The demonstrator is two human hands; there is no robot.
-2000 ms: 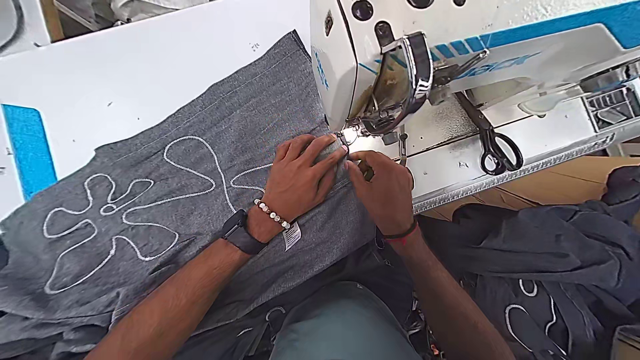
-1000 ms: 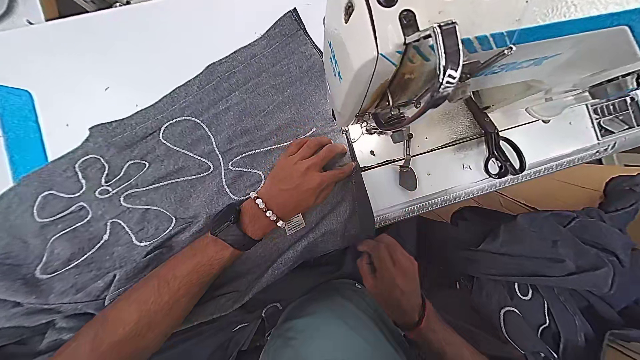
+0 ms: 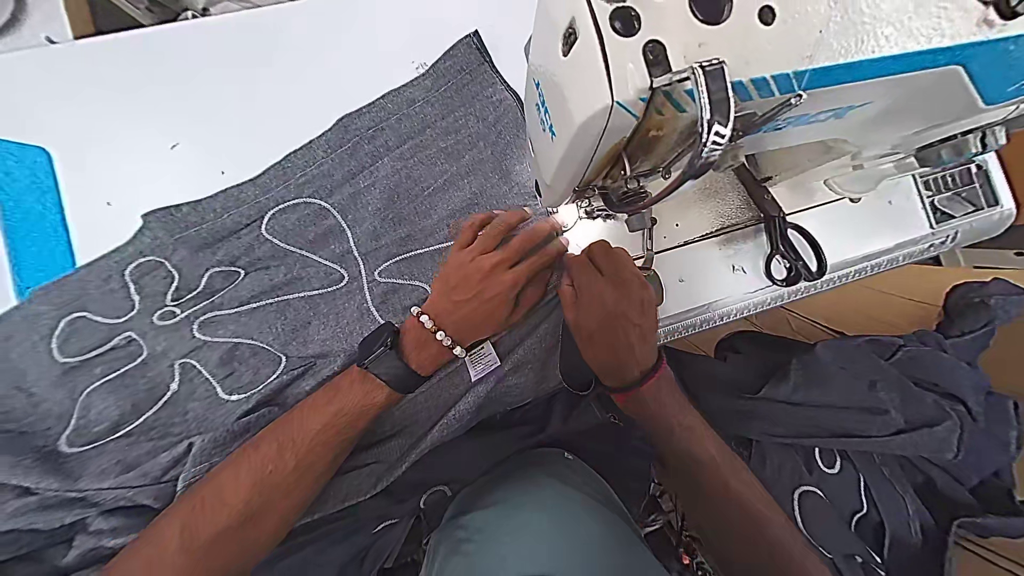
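Note:
Grey fabric with white cord-like floral stitching [image 3: 320, 304] lies across the sewing machine table. My left hand [image 3: 500, 276] rests flat on it, fingers pointing toward the lit needle area; a beaded bracelet and dark watch are on that wrist. Beside it, my right hand [image 3: 610, 312] has its fingers curled and pinches the fabric's edge just in front of the presser foot [image 3: 588, 210]. A small white care label [image 3: 482, 361] sticks out below my left wrist. The head of the white and blue Jack sewing machine [image 3: 576, 96] stands over the fabric edge.
Black-handled scissors [image 3: 792, 252] lie on the machine bed, right of the needle. A measuring scale [image 3: 720, 320] runs along the table's front edge. More dark fabric with white stitching [image 3: 864, 400] is heaped at the lower right, over brown cardboard [image 3: 864, 308].
My right hand has moved up from the lower fabric edge to beside the needle area, close to my left hand. A second ago the two hands were farther apart.

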